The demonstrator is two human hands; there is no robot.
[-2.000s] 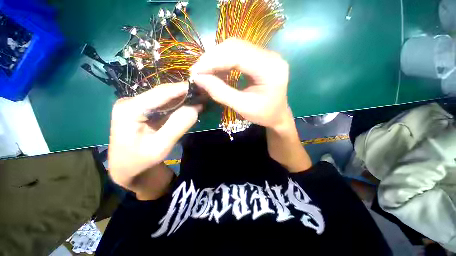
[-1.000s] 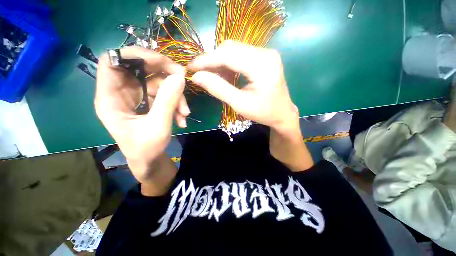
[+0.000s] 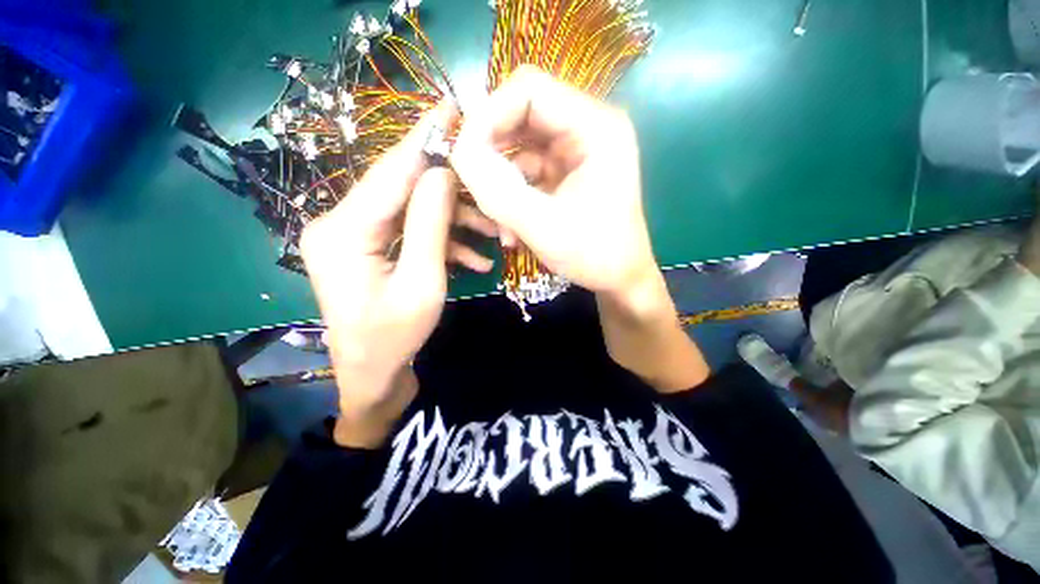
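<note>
My left hand (image 3: 382, 257) pinches a small white connector (image 3: 437, 144) between thumb and index finger, in front of my chest. My right hand (image 3: 559, 183) touches it from the right, thumb and index finger close together; what its fingers hold is hidden. The neat bundle of orange leads (image 3: 559, 46) lies behind and under my right hand, its lower white connectors showing below the hand. A tangled pile of black parts, white connectors and orange wires (image 3: 308, 131) lies left of the bundle, partly behind my left hand.
A blue bin (image 3: 86, 103) with dark pieces stands at the far left, a white sheet (image 3: 46, 274) below it. Pale cylinders (image 3: 975, 126) stand at the far right. A thin piece (image 3: 802, 18) lies at the top right. Seated people's clothing shows on both sides of me.
My left hand has moved right and turned; the black part seen across its palm a second ago no longer shows there. A white connector now shows at its fingertips.
</note>
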